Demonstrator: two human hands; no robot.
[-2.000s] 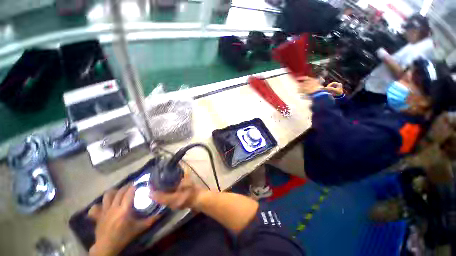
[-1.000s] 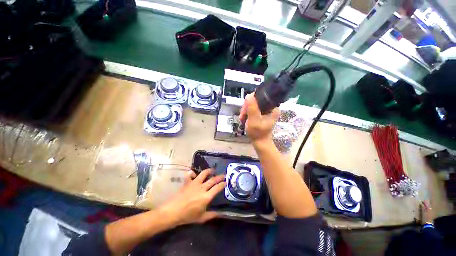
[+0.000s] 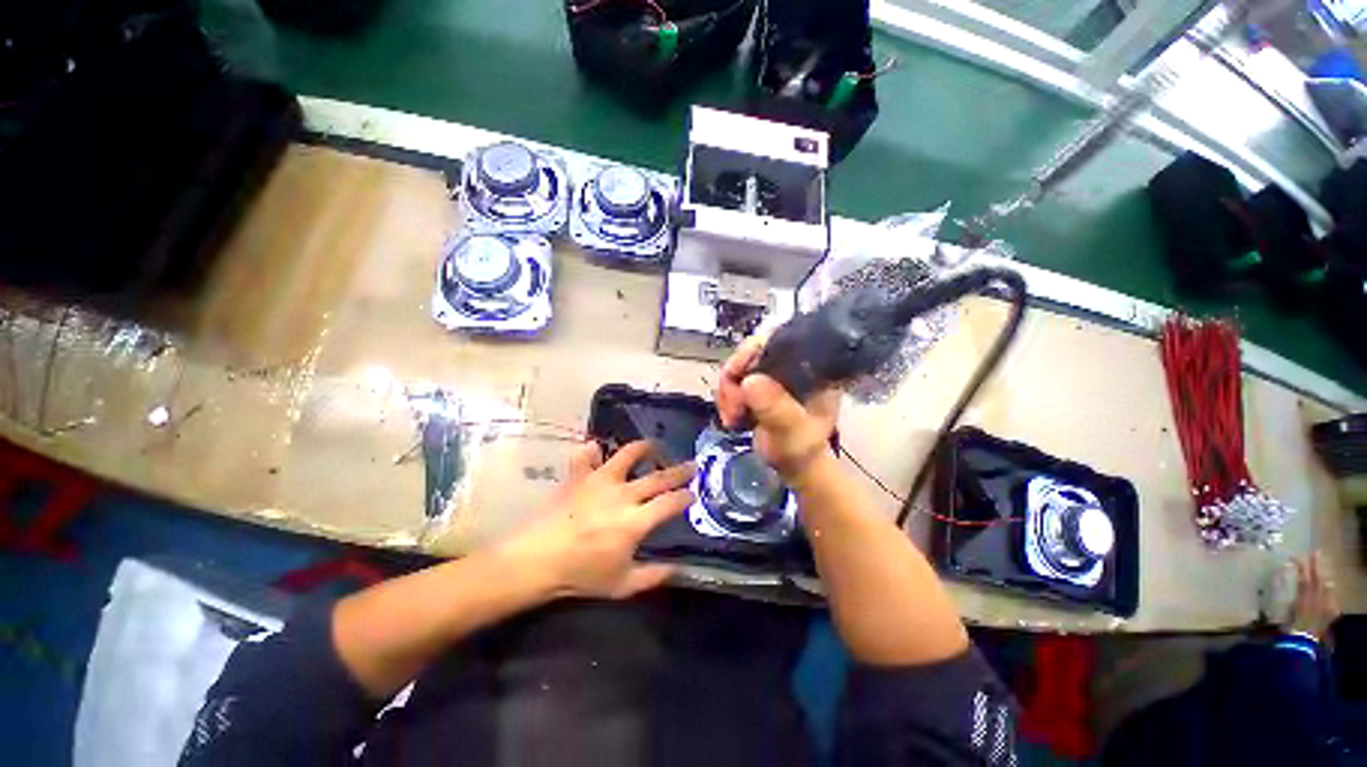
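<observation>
My right hand (image 3: 780,420) grips the black electric screwdriver (image 3: 825,348), held tilted over the upper edge of a speaker driver (image 3: 745,490); its tip is hidden by the hand. The driver lies magnet up in a black baffle shell (image 3: 655,418) on the bench in front of me. My left hand (image 3: 615,522) lies spread over the shell's left part, fingertips at the driver's left edge. I cannot tell whether it grips the shell. The white-grey screw feeder (image 3: 754,217) stands just beyond the screwdriver.
Three loose drivers (image 3: 496,280) lie left of the feeder. A bag of screws (image 3: 900,307) is right of it. Another shell with a driver (image 3: 1067,529) and red wires (image 3: 1208,408) lie right. Dark shells (image 3: 135,165) are stacked left. A person's hand (image 3: 1312,593) is at far right.
The screwdriver has moved from the feeder down to the driver in front of me. My left hand stays on the shell. The view has shifted.
</observation>
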